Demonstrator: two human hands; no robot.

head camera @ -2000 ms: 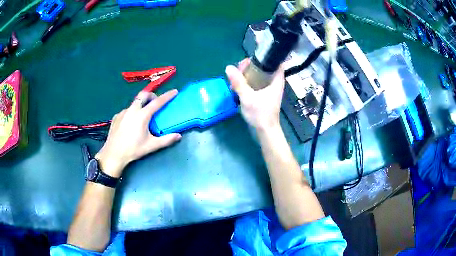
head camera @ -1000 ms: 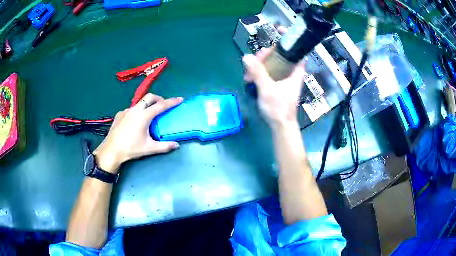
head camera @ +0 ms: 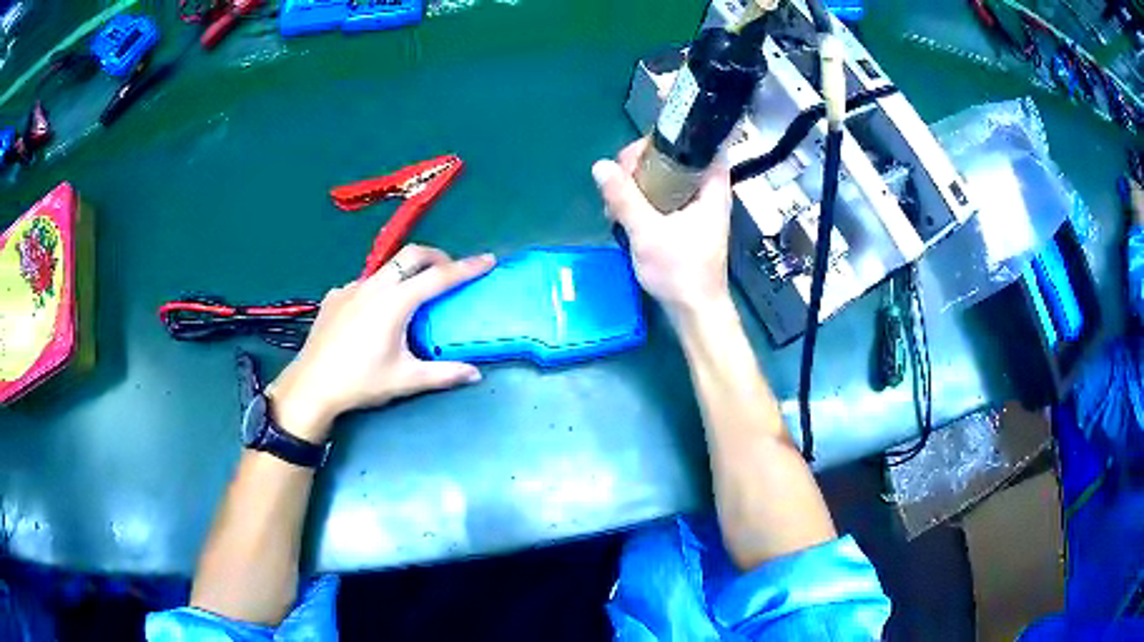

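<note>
A blue battery tester (head camera: 540, 307) lies face down on the green bench. My left hand (head camera: 376, 329) grips its left end. My right hand (head camera: 677, 238) is shut around the tan grip of the electric screwdriver (head camera: 703, 100), at the tester's upper right corner. The driver tip is hidden behind my hand, so contact with the tester cannot be told. The red alligator clip (head camera: 408, 207) lies above my left hand. The coiled red and black test leads (head camera: 238, 317) lie left of it. Part of a black clip (head camera: 247, 383) shows by my wrist.
Two pale metal screw feeders (head camera: 866, 163) stand at the right, with the driver power cord (head camera: 824, 251) hanging in front. A green-handled tool (head camera: 893, 345), clear plastic bag (head camera: 1010, 188) and brown cardboard box (head camera: 1016, 539) are right. A tin box (head camera: 38, 295) stands left. Blue cases (head camera: 351, 13) lie at the far side.
My right hand with the screwdriver first moved right over the feeders, then came back left to the tester's right end. The tester now lies more level than two seconds ago, still under my left hand.
</note>
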